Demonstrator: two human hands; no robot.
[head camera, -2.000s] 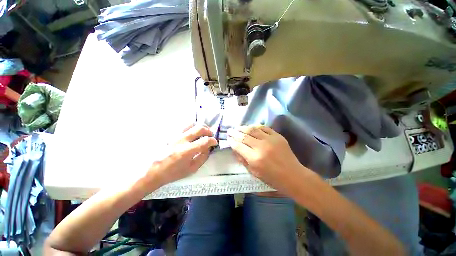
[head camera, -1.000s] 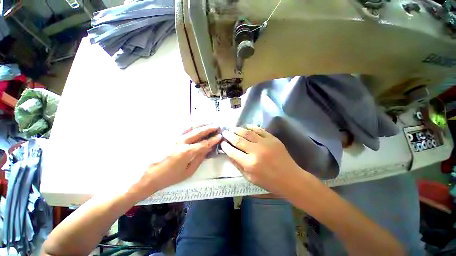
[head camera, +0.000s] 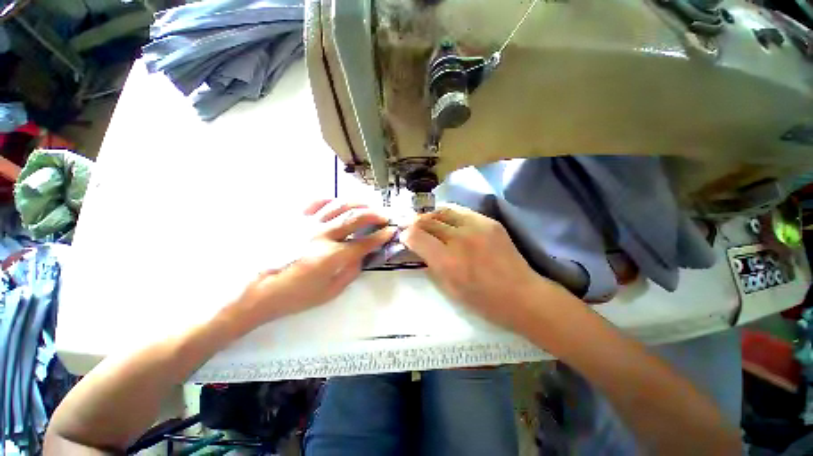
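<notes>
The grey-blue garment panel (head camera: 526, 200) lies bunched under the machine arm, to the right of the needle area. A small folded part of grey cloth (head camera: 390, 254) shows between and below my fingertips, just in front of the presser foot (head camera: 389, 198). My left hand (head camera: 334, 245) pinches this cloth from the left. My right hand (head camera: 463, 249) pinches it from the right, and the fingertips of both hands nearly meet. The fingers hide most of the fold. The needle tip cannot be made out.
The cream sewing machine arm (head camera: 570, 85) crosses above the table (head camera: 178, 223). Fanned grey strips (head camera: 232, 53) lie at the far left. A control panel (head camera: 762, 269) is at the right end. A green bundle (head camera: 53, 191) and hanging grey-blue strips (head camera: 22, 334) are left of the table.
Both hands have moved the pinched cloth away from me, closer to the presser foot. The bunched panel has shifted a little under the arm. The head view has also shifted slightly.
</notes>
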